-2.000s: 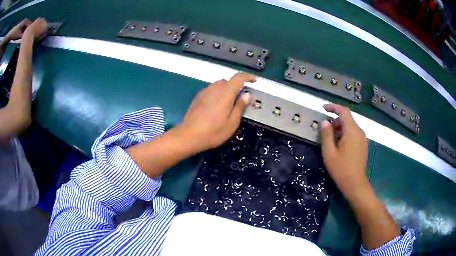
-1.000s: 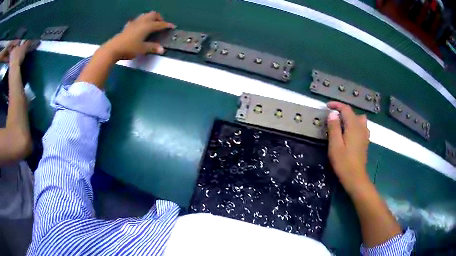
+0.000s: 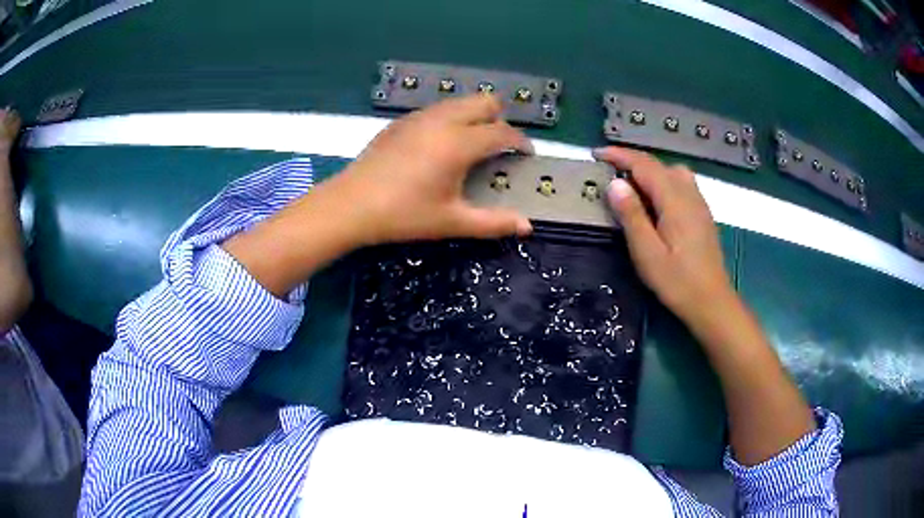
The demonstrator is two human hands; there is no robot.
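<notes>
A grey fixture bar (image 3: 567, 190) lies at the far edge of the black parts tray (image 3: 486, 334), with layered edges under it, so it looks stacked. Three brass-coloured centres show in it. My left hand (image 3: 426, 177) holds its left end, thumb on the near edge, fingers over the far edge. My right hand (image 3: 664, 228) grips its right end between thumb and fingers. Small black parts with white curved glints lie scattered in the tray. The fixture's two ends are hidden by my hands.
Single grey fixtures lie beyond the white strip (image 3: 274, 132): one behind my left hand (image 3: 466, 89), one to its right (image 3: 681, 128), another farther right (image 3: 821, 169), and a small one far left (image 3: 61, 105). Another person's arm (image 3: 10, 233) is at the left edge.
My left hand has come back from the far-left fixture on the line to the worked fixture, which now looks thicker. The view has shifted, and the line fixtures appear farther left.
</notes>
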